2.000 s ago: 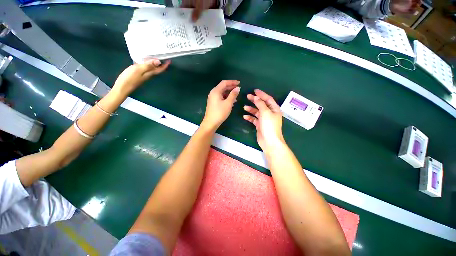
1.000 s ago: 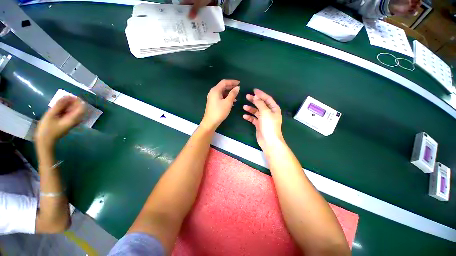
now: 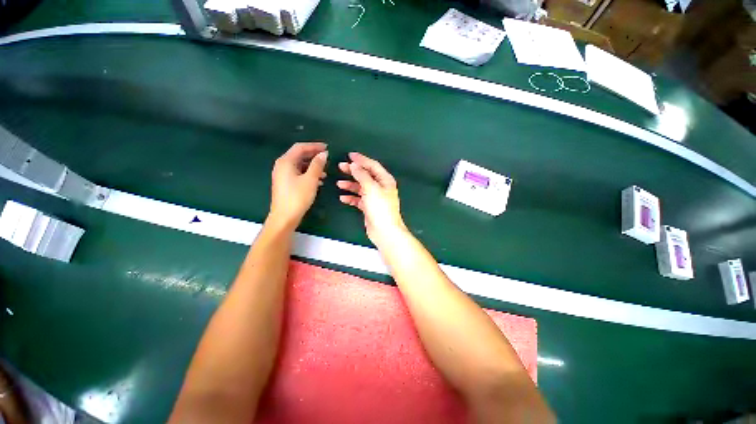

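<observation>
My left hand (image 3: 296, 184) is held over the green conveyor belt (image 3: 249, 108), fingers curled, with nothing in it. My right hand (image 3: 370, 195) is just right of it, fingers apart and empty. A white retail box (image 3: 479, 188) with a purple rectangle lies on the belt to the right of my right hand. My forearms are over the pink-red foam mat (image 3: 348, 339).
More white boxes stand at the right (image 3: 641, 214). A white edge rail (image 3: 489, 286) runs below the hands. Fanned white pieces (image 3: 40, 231) lie at left. Stacked cartons (image 3: 261, 15), label sheets (image 3: 543, 44) and thin rings (image 3: 559, 82) are on the far side. A metal upright (image 3: 50, 171) stands left.
The view has shifted, so the hands appear further left. The held stack of flat cartons over the belt is gone, and the neighbour's arm has left the left side. More boxes show at right.
</observation>
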